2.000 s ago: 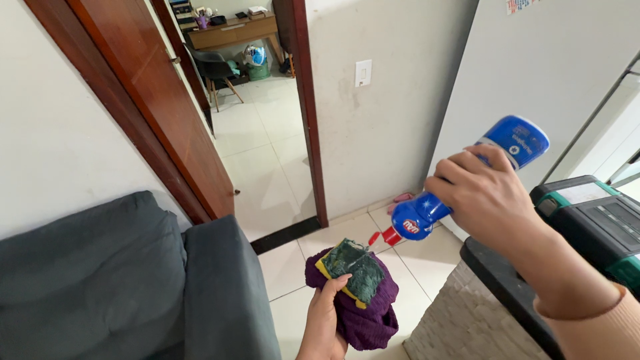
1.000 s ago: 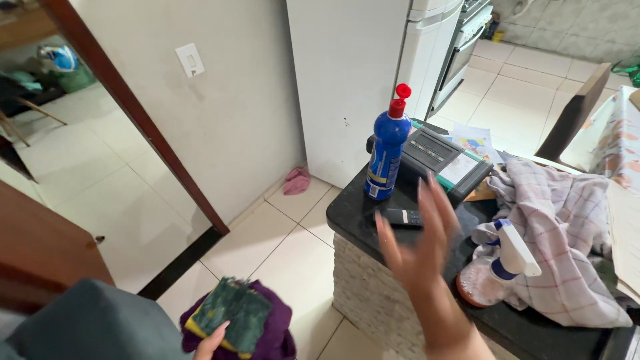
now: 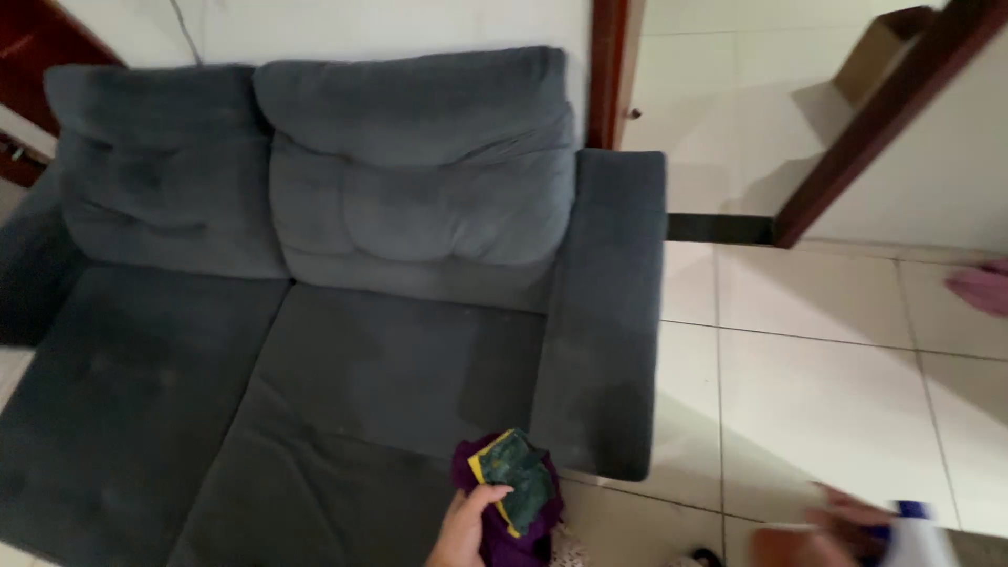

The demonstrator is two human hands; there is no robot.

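Observation:
My left hand holds a yellow sponge with a green scouring side together with a bunched purple cloth, in front of the sofa's seat edge. The green side faces up, my thumb on it. At the bottom right, my right hand is blurred, with its fingers around the blue-and-white spray bottle, which is partly cut off by the frame edge.
A dark grey two-seat sofa fills the left and middle; its armrest stands beside the doorway. A wooden door frame, a cardboard box beyond it, and a pink cloth on the tiled floor are at the right.
The view has swung left to the sofa. My right hand tilted a blue squeeze bottle over the sponge at first, then was empty above the counter where that bottle stood; now it holds the spray bottle.

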